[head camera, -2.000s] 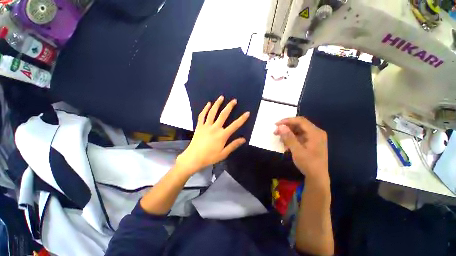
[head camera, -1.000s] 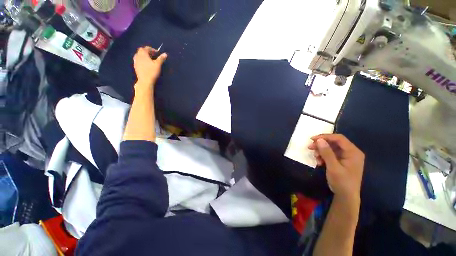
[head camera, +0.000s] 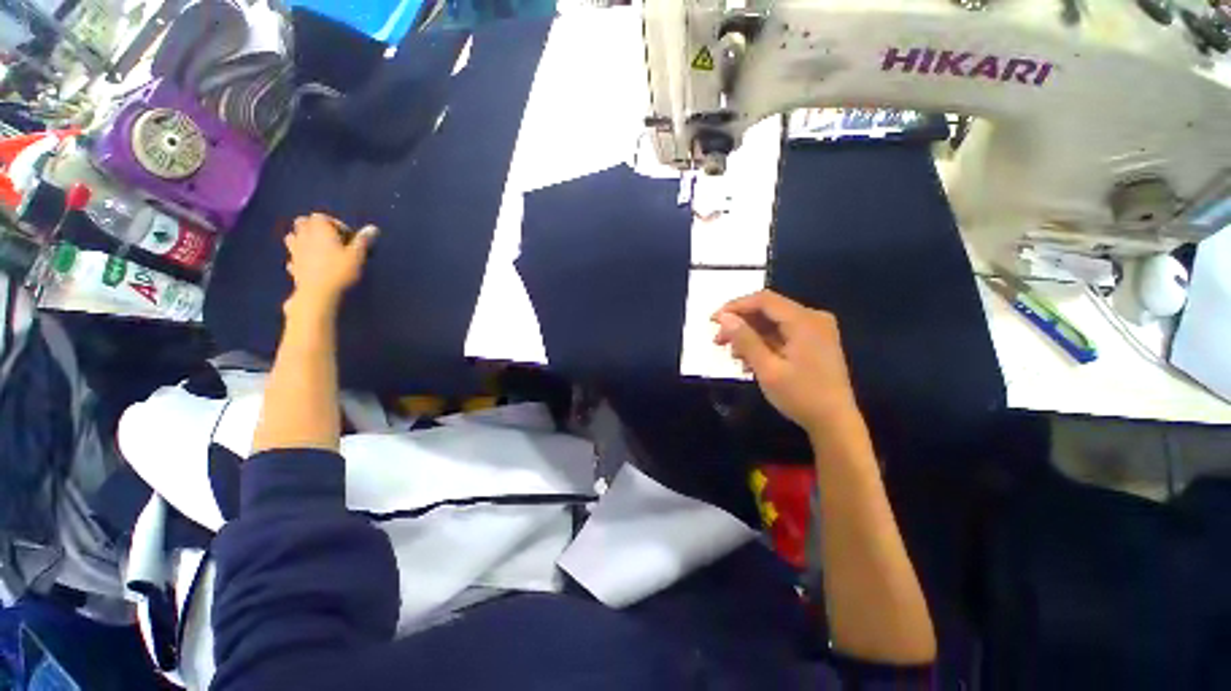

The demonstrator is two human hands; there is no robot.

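My left hand (head camera: 324,259) is at the left on the large navy sheets (head camera: 419,203); its fingers are bent, and I cannot tell whether it holds anything. My right hand (head camera: 779,344) is over the pale bed (head camera: 718,324) below the needle, thumb and fingertips close together; whether a thread is between them is not clear. A navy cut panel (head camera: 608,270) lies flat left of the needle, its top near the presser foot (head camera: 691,182). The cream HIKARI sewing machine (head camera: 864,61) is above. Another navy panel (head camera: 864,257) lies right of the bed.
A white and navy heap of pieces (head camera: 459,520) is by the lap. Plastic bottles (head camera: 128,284) and a purple round device (head camera: 182,151) are at the left. Pens (head camera: 1050,324) and a small white round item (head camera: 1161,286) lie on the right ledge.
My left hand has left the navy cut panel and moved left onto the large navy sheets. My right hand stays over the bed. The camera view has shifted between frames.
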